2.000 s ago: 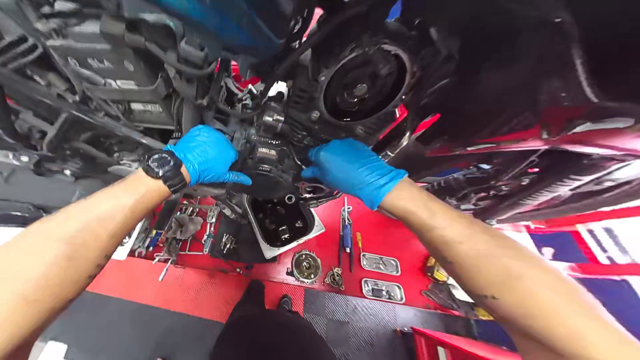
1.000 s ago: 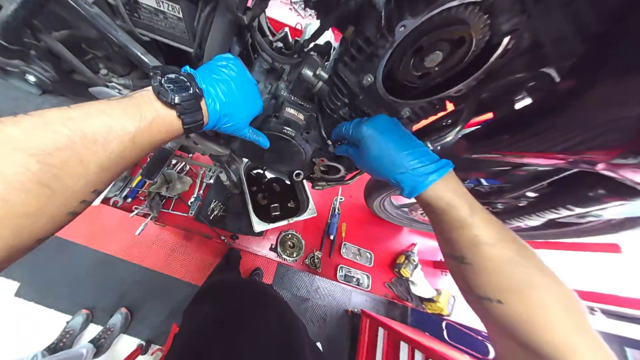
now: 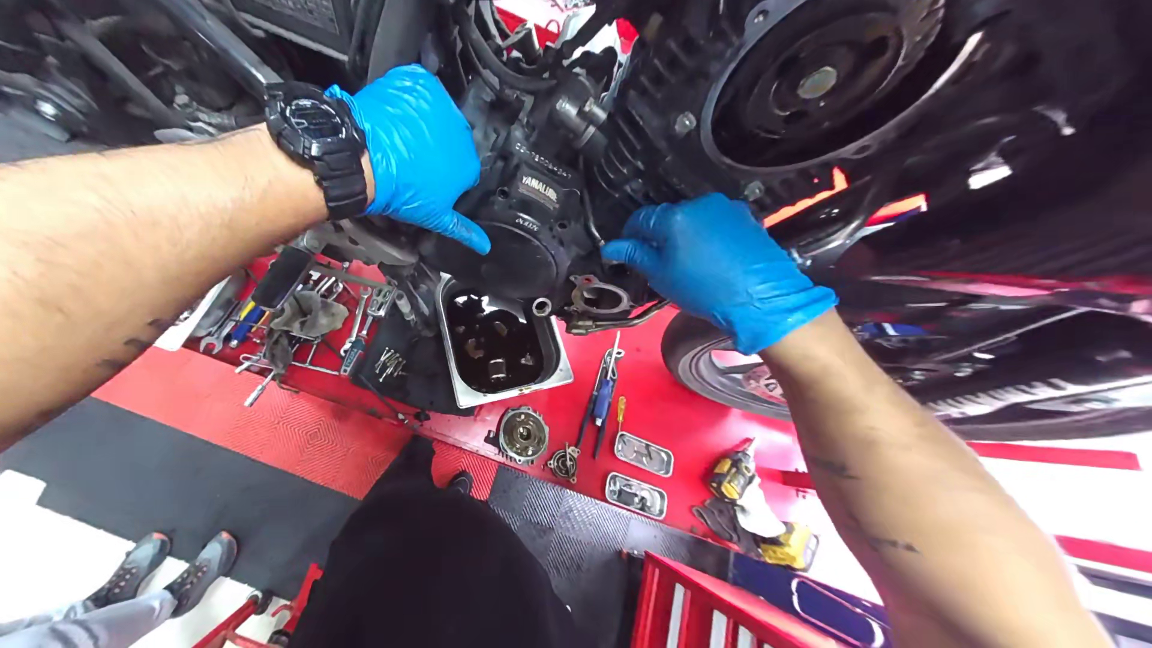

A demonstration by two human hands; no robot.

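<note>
A motorcycle engine point(image 3: 540, 184) fills the upper middle of the head view. My left hand point(image 3: 418, 157), in a blue glove, lies against the engine's left side, its thumb over a round black cover point(image 3: 517, 261); whether it grips anything is hidden. On the right, my gloved right hand point(image 3: 711, 261) is beside the cylinder fins, fingertips at a thin metal tube point(image 3: 591, 211); its hold is unclear. Between and below the hands is an open metal flange point(image 3: 598, 297). A metal pan point(image 3: 556, 364) of dark oil with parts in it sits beneath the engine.
Wrenches point(image 3: 358, 315), a grey rag point(image 3: 309, 315) and small bolts point(image 3: 390, 363) lie at left on the red lift. Removed covers point(image 3: 523, 435), metal trays point(image 3: 644, 453) and a yellow power drill point(image 3: 733, 472) are nearer. A wheel point(image 3: 720, 369) stands right; another person's shoes point(image 3: 202, 567) show lower left.
The view has shifted and come closer to the engine. Both hands remain at the engine's two sides; the right hand's fingers are more curled than two seconds ago.
</note>
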